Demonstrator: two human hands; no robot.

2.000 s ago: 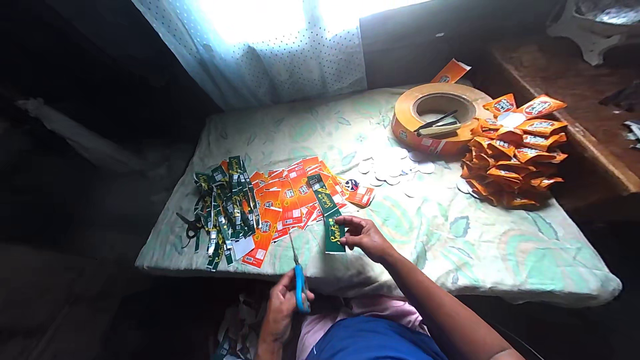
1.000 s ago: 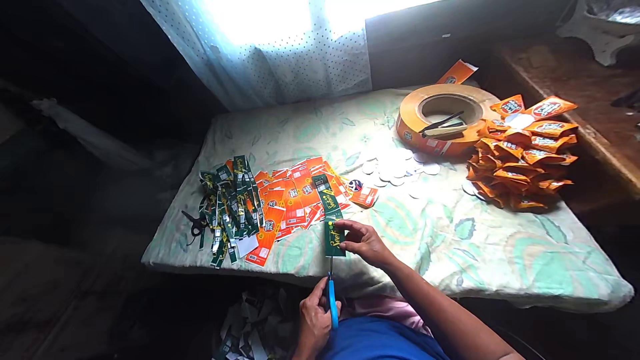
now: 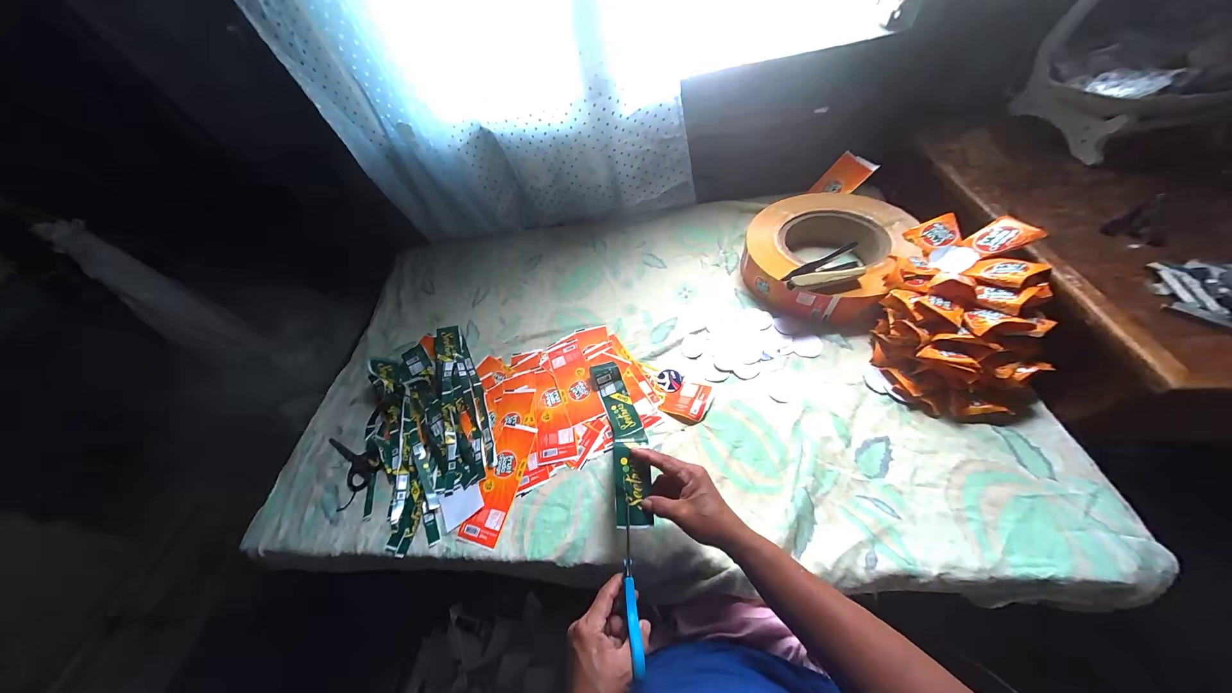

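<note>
My left hand (image 3: 604, 643) grips blue-handled scissors (image 3: 634, 626), their blades pointing up at the lower edge of a dark green printed strip (image 3: 630, 481). My right hand (image 3: 688, 496) pinches that strip between thumb and fingers, above the front part of the table. Another green piece (image 3: 611, 390) lies just above it, over the orange pieces; whether the two are joined is unclear. Beyond and left of the strip, flat orange printed pieces (image 3: 553, 399) lie in a loose pile. Cut green strips (image 3: 423, 433) are heaped at their left.
Black-handled scissors (image 3: 358, 467) lie at the table's left. White paper discs (image 3: 741, 346) are scattered centrally. A large orange-printed roll (image 3: 770, 231) holds a dark tool (image 3: 818, 262) in its core, beside a stack of folded orange packets (image 3: 962, 337). A wooden surface (image 3: 1088, 250) adjoins at right.
Two seconds ago the scissors were left of the green strip; my left hand has moved them right, and their blades now meet the strip's lower end. My right hand still holds the strip.
</note>
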